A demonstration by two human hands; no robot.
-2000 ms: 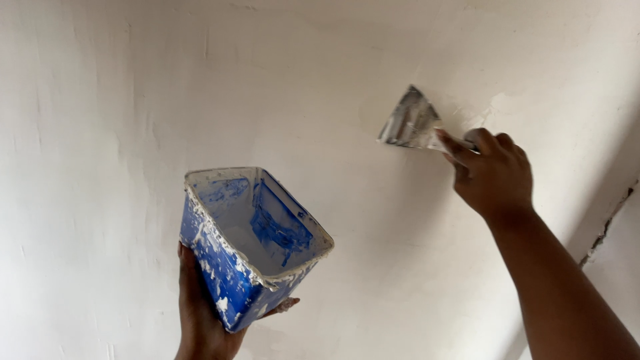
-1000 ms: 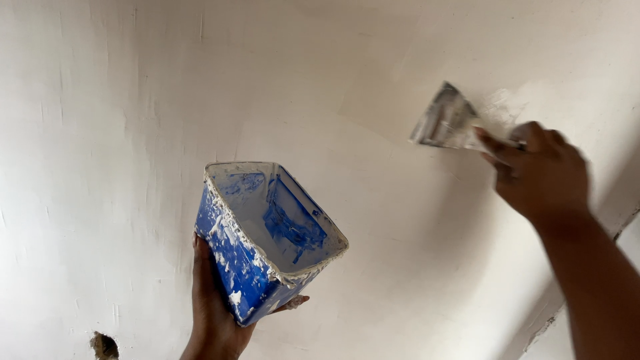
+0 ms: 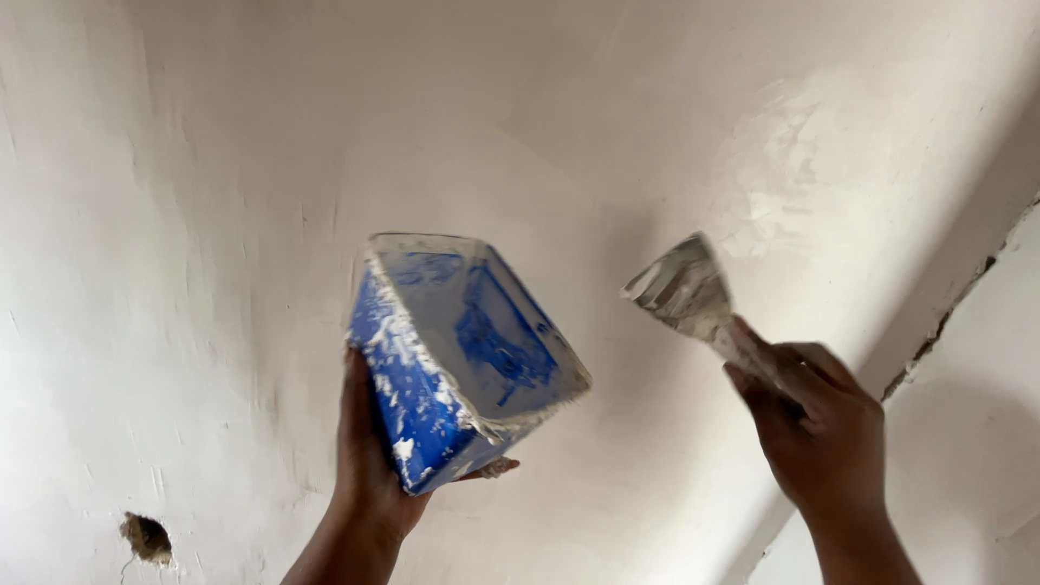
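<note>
My left hand (image 3: 378, 479) holds a blue plastic tub (image 3: 431, 406) from below, tilted so its mouth faces me. White filler crusts its outer side and rim, and whitish material coats the inside. To the right, my right hand (image 3: 821, 422) grips the handle of a putty knife (image 3: 682, 288). The knife's broad metal blade is smeared with filler and points up and left, apart from the tub. Behind both is a pale plastered wall (image 3: 520, 106), with a patch of wet-looking filler (image 3: 780, 179) above the knife.
A ragged hole (image 3: 146, 538) pierces the wall at the lower left. On the right, a rough dark crack (image 3: 934, 337) runs diagonally beside a shaded band. Faint ridges and scrape marks run down the wall's left part.
My right hand has brought the putty knife down from the upper wall, away from the filler patch, and the blade has turned toward the tub. My left hand still holds the tub.
</note>
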